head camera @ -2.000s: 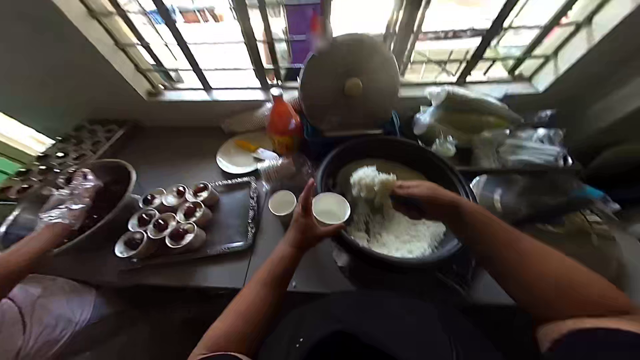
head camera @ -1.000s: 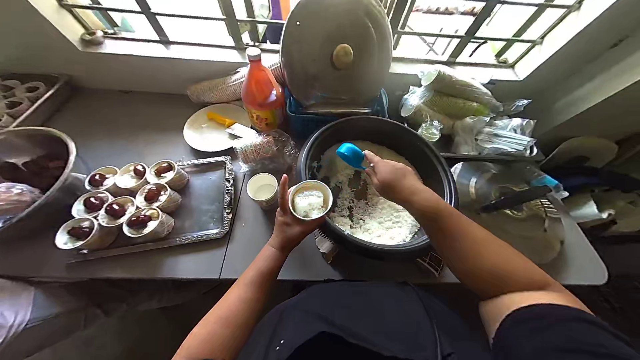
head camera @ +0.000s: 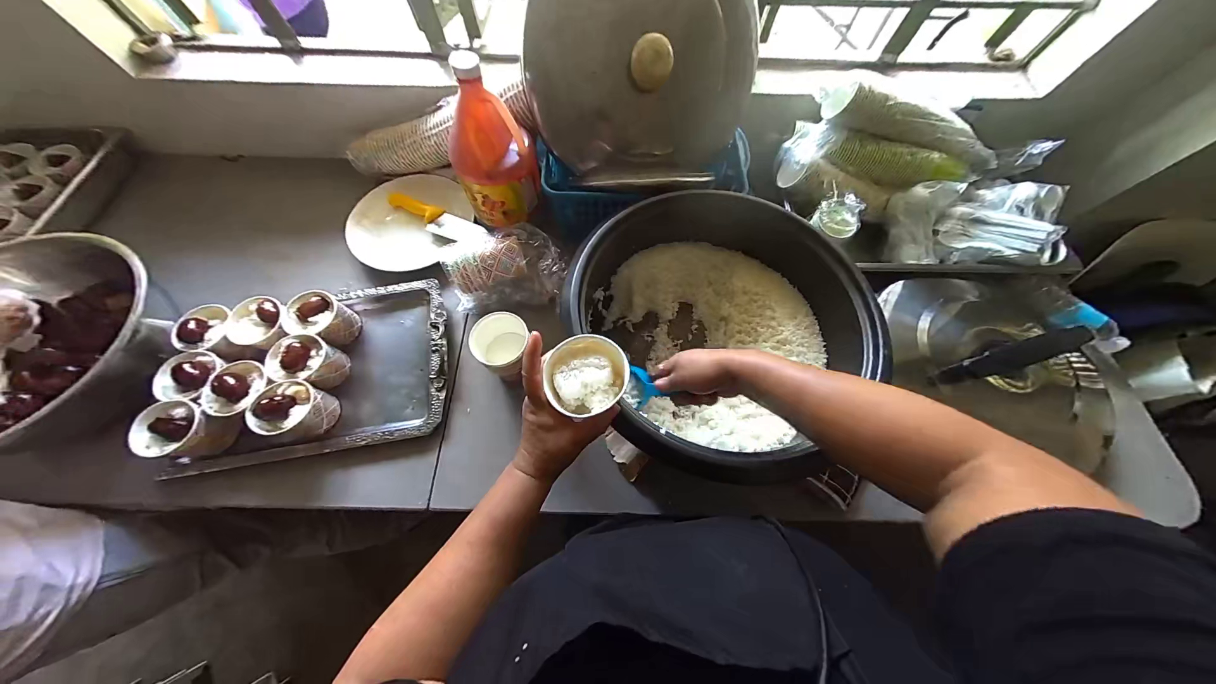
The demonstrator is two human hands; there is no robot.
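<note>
My left hand holds a paper cup with white rice in it, mouth up, beside the rim of a large dark pot. Cooked rice lies in the pot, with part of the bottom bare. My right hand grips a blue scoop low over the pot's near left side, close to the held cup; the scoop's bowl is partly hidden. Left of my left hand a second paper cup stands on the table, with no rice visible in it.
A metal tray bears several cups of rice with dark topping. Left of it is a metal bowl of dark food. Behind are a plate with a yellow-handled knife, an orange bottle, and an upright metal lid. Bagged cups lie at right.
The held cup looked empty two seconds ago and has had rice in it since the frame of one second ago. My right hand has moved the blue scoop from over the pot's middle down toward the cup.
</note>
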